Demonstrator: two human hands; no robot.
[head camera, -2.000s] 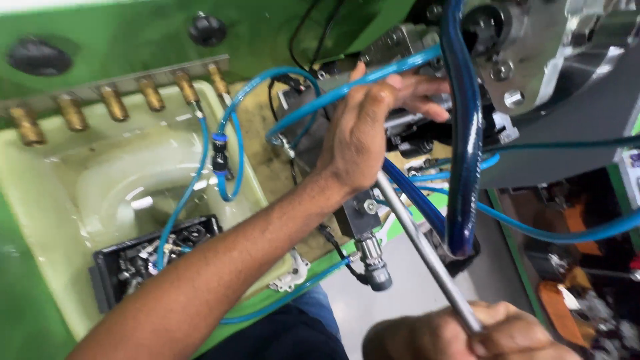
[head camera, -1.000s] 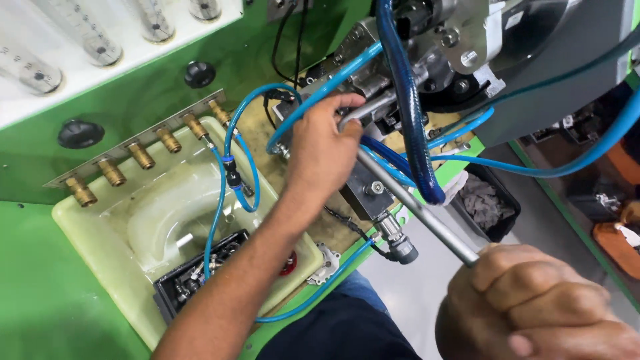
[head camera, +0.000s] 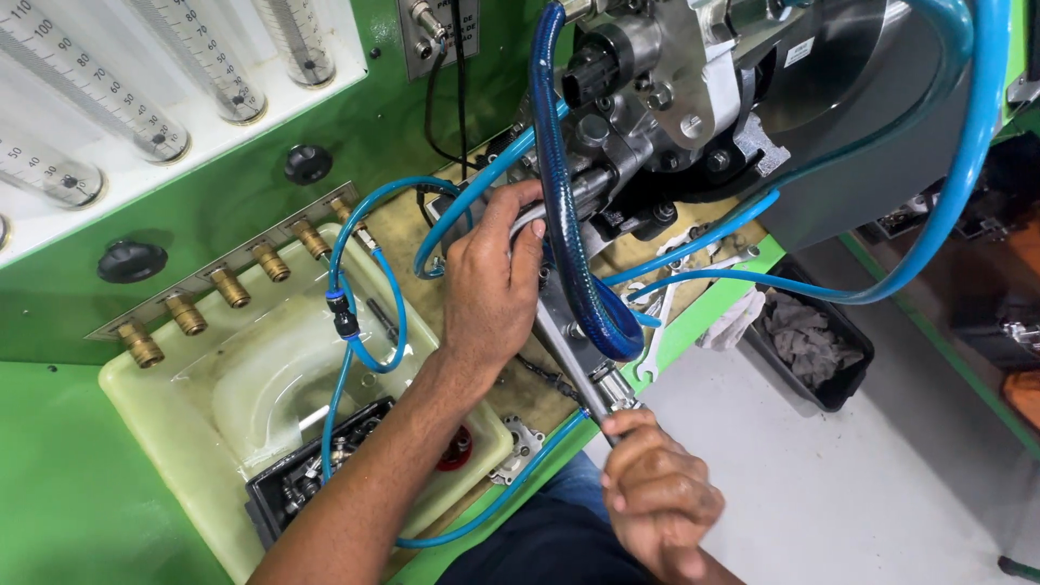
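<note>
My right hand (head camera: 660, 487) grips the lower end of a long metal bar handle (head camera: 566, 353). Around the upper end of the tool, near the pump, my left hand (head camera: 496, 276) has its thumb and fingers closed. From there a socket or extension (head camera: 591, 185) seems to reach the metal pump assembly (head camera: 650, 122); the joint is partly behind the dark blue hose (head camera: 561, 187). Below the bar lies a metal block (head camera: 561, 305) with a fitting (head camera: 613, 388) at its end. A light blue hose (head camera: 487, 175) passes above my left hand.
Left, a cream plastic basin (head camera: 154, 414) holds a black tray (head camera: 260, 496) of small metal parts. Brass fittings (head camera: 229, 287) line the green panel (head camera: 244, 187) above. Wrenches (head camera: 668, 313) lie by the bench edge (head camera: 691, 333). A black bin (head camera: 861, 357) with rags stands on the floor.
My right hand has swung the bar's lower end leftward, towards the block and its fitting. My left hand stays at the upper end. The view has shifted, showing more of the pump and measuring tubes.
</note>
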